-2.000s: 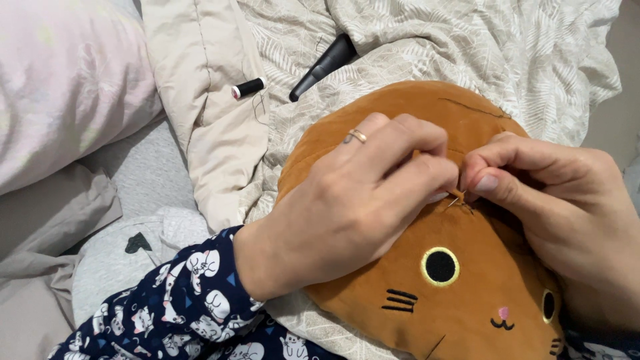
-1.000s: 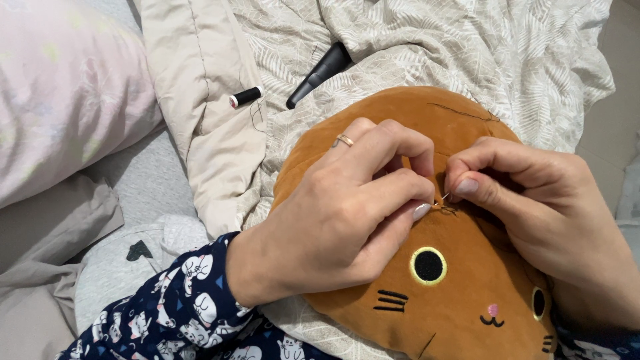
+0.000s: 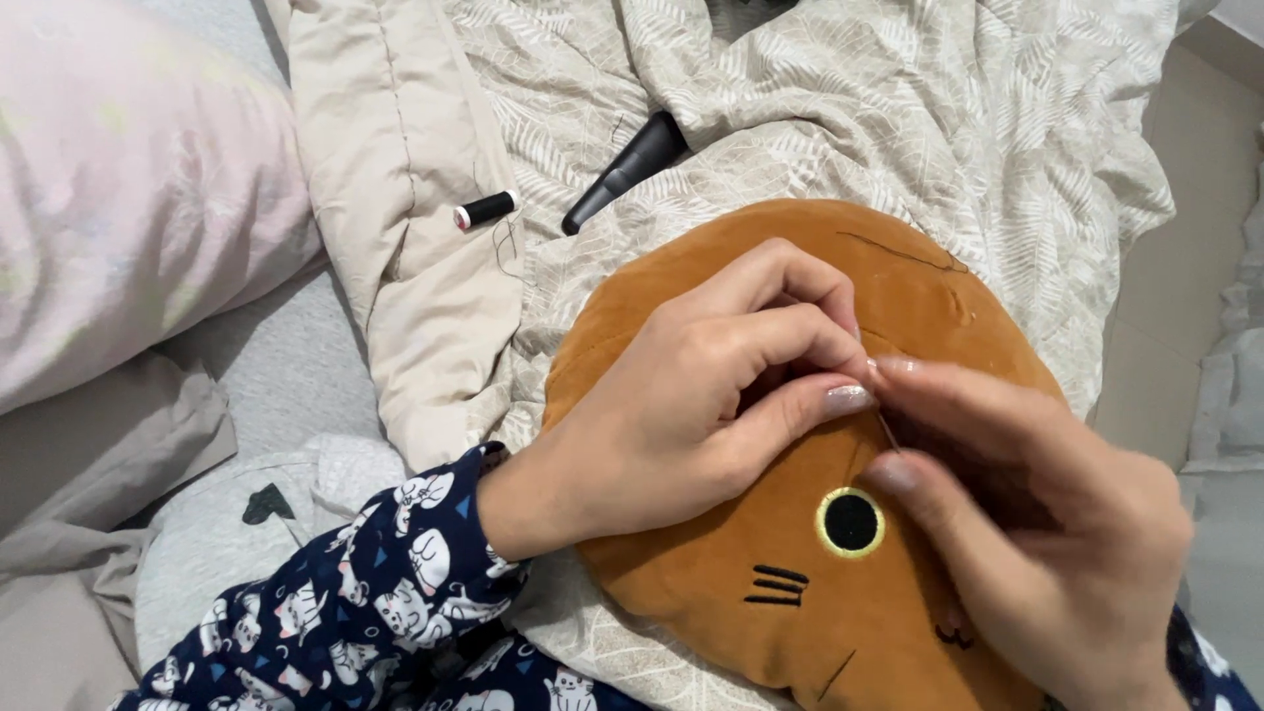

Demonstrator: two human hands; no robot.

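Note:
A brown plush cushion [image 3: 691, 602] with an embroidered cat face lies below both hands. My left hand [image 3: 711, 375] rests over its upper middle, thumb and fingertips pinching a bit of the plush fabric. Close beside it, my right hand [image 3: 1037, 504] is slightly blurred, its index fingertip at the pinched spot and its thumb lower down. A thin needle [image 3: 889, 431] shows between the right thumb and index finger; whether both grip it is hard to tell. Dark thread [image 3: 904, 254] lies loosely across the top of the cushion.
A spool of black thread [image 3: 486, 210] with a loose strand and a black tapered handle-like object [image 3: 627, 170] lie on the patterned bedcover [image 3: 849, 109]. A pink pillow [image 3: 138, 197] is at the left, above grey fabric with a dark heart shape [image 3: 267, 504].
My right hand's thumb has moved down and apart from its index finger, which stays near the left fingertips. My left hand remains pinching at the cushion.

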